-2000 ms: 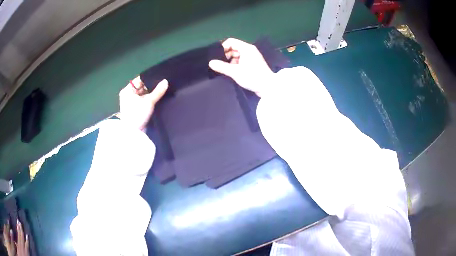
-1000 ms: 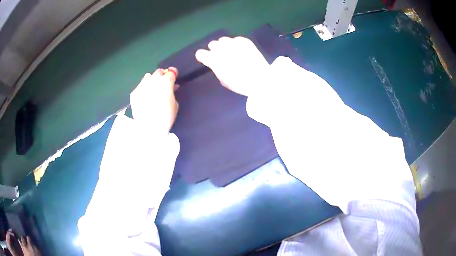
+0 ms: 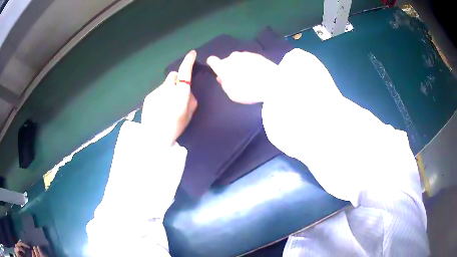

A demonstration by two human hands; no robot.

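Observation:
Dark purple-black card blanks (image 3: 215, 120) lie in an overlapping pile on the glossy blue-green table (image 3: 240, 216), their far ends over the green strip. My left hand (image 3: 173, 100) is on the far left part of the top blank, index finger extended and a thin red band on a finger. My right hand (image 3: 243, 75) is to its right, curled, with a fingertip pointing at the blank's far part. Both hands press on the card; the fingertips are washed out and the fold under them is partly hidden.
A folded black box (image 3: 27, 144) stands on the green strip (image 3: 95, 95) at far left. A white perforated post (image 3: 335, 17) is bolted at the table's far edge. Another person's hands (image 3: 29, 249) are on dark card at bottom left. A pale metal guard (image 3: 45, 47) curves behind.
My hands have gone from gripping the blank's raised far edge to pressing on it, closer together. The top blank now lies turned at an angle over the pile. The view has shifted slightly.

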